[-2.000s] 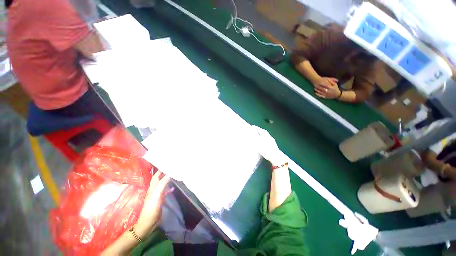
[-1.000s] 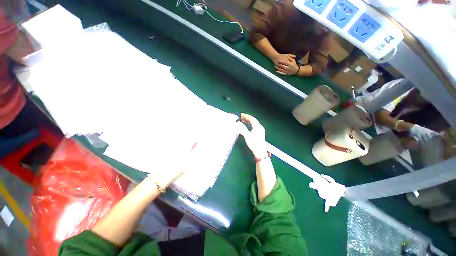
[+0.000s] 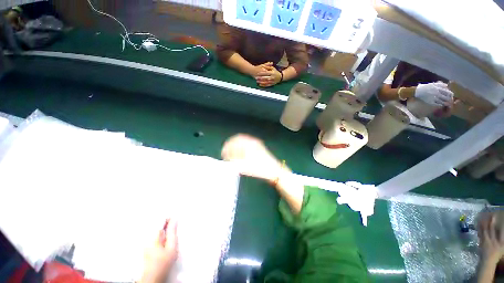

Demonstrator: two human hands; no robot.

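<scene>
A thick stack of white bubble bags (image 3: 110, 193) covers the left part of the green bench, washed out by glare. My left hand (image 3: 161, 257) is at the stack's lower part, its outline pale against the white. Whether its fingers grip a bag cannot be told. My right hand (image 3: 248, 157) is blurred at the stack's far right corner, over the pale rail. Whether it holds a bag edge cannot be told.
Several cream cylinders (image 3: 301, 106) stand on the green belt beyond the rail. A white cloth (image 3: 358, 200) hangs by the metal post. A power strip (image 3: 298, 21) is overhead. Bubble wrap (image 3: 431, 237) and another person's hand (image 3: 492, 237) are at right.
The view has swung right, bringing more cylinders and bubble wrap into sight. My left hand remains over the stack. My right hand, earlier with bent fingers at the stack's corner, is now blurred there.
</scene>
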